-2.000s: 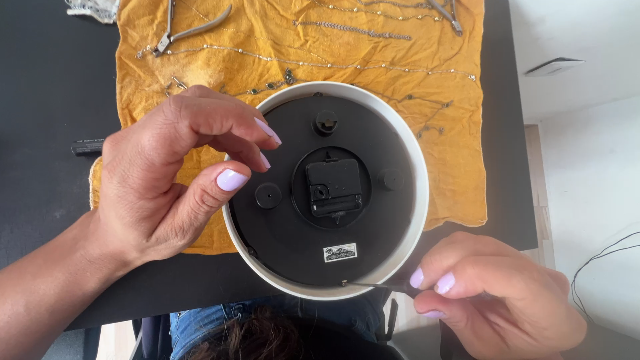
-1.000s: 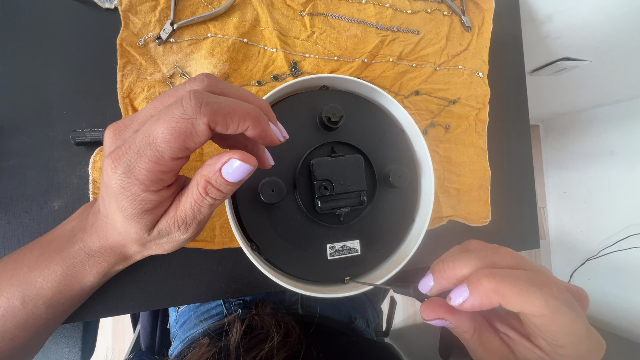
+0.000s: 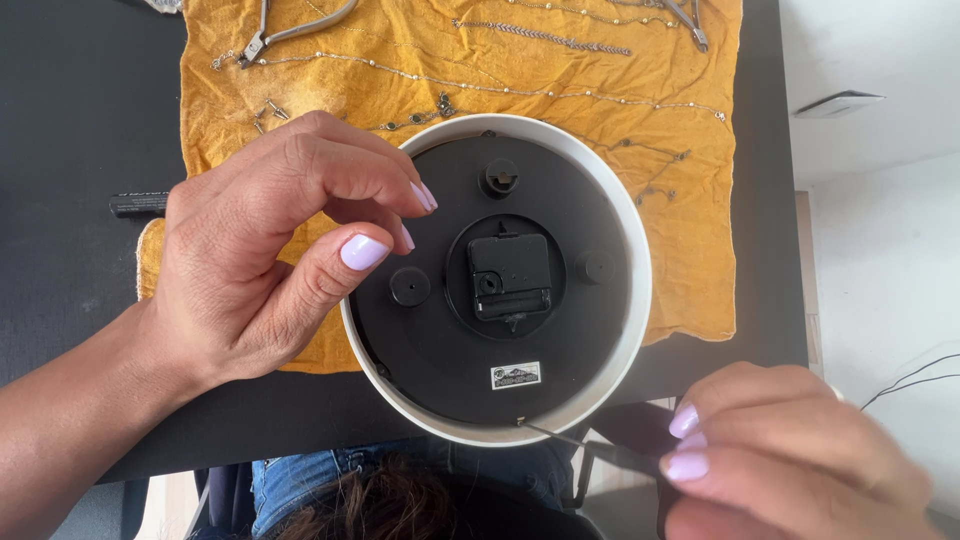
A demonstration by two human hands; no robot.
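Observation:
A round wall clock (image 3: 450, 375) lies face down, its white rim around a black back with a square clock movement (image 3: 510, 276) at the centre. My right hand (image 3: 795, 457) is closed on the dark handle of a thin screwdriver (image 3: 615, 454), whose tip meets a small metal piece (image 3: 520, 421) at the lower inner edge of the rim. Over the clock's left side hovers my left hand (image 3: 277, 240), fingers curled and apart, with nothing visible between them. Whether its fingertips touch the clock cannot be told.
Under the clock, a mustard cloth (image 3: 690, 247) covers part of the black table (image 3: 75, 300). Pliers (image 3: 259, 41), more pliers (image 3: 694, 30), a beaded chain (image 3: 450, 79) and a bracelet (image 3: 547, 36) lie on the cloth. A black marker-like tube (image 3: 139, 205) is at left.
The screwdriver tip stays at the lower rim in all frames, while my right hand has shifted slightly around the handle. My left hand keeps nearly the same pose beside the clock.

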